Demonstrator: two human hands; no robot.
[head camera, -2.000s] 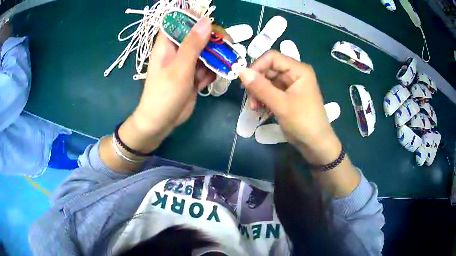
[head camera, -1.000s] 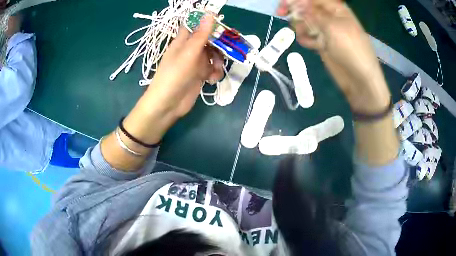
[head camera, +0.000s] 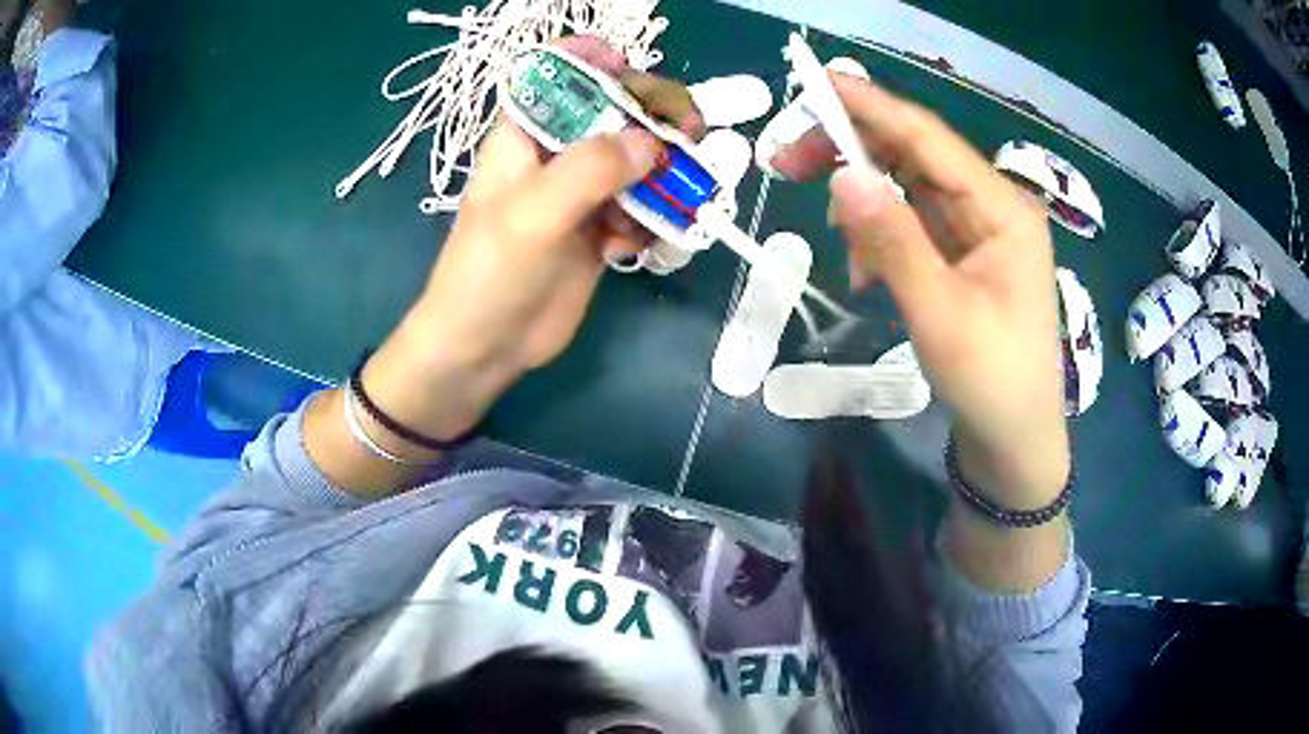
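My left hand (head camera: 524, 237) holds an open white housing shell (head camera: 708, 218), its thumb over the middle. The green circuit board (head camera: 560, 101) fills the upper left end and the blue battery (head camera: 681, 187) with red wires lies at the other end. A white wrist strap (head camera: 747, 247) hangs from the shell's narrow end towards the lower right. My right hand (head camera: 948, 237) holds a thin white back cover (head camera: 828, 101) on edge between thumb and fingers, to the right of the shell and apart from it.
Several loose white covers (head camera: 847, 390) lie on the dark green worktop (head camera: 259, 215). A heap of cords (head camera: 445, 108) is at the upper left. Waiting body halves (head camera: 1189, 351) are piled at the right. A pale rail (head camera: 1105, 144) curves behind. Another person's sleeve (head camera: 65, 215) is at the left.
A strap now hangs from the shell's narrow end. My right hand has left the shell, moved up and away, then come back lower, now with a cover. The left hand has shifted slightly right.
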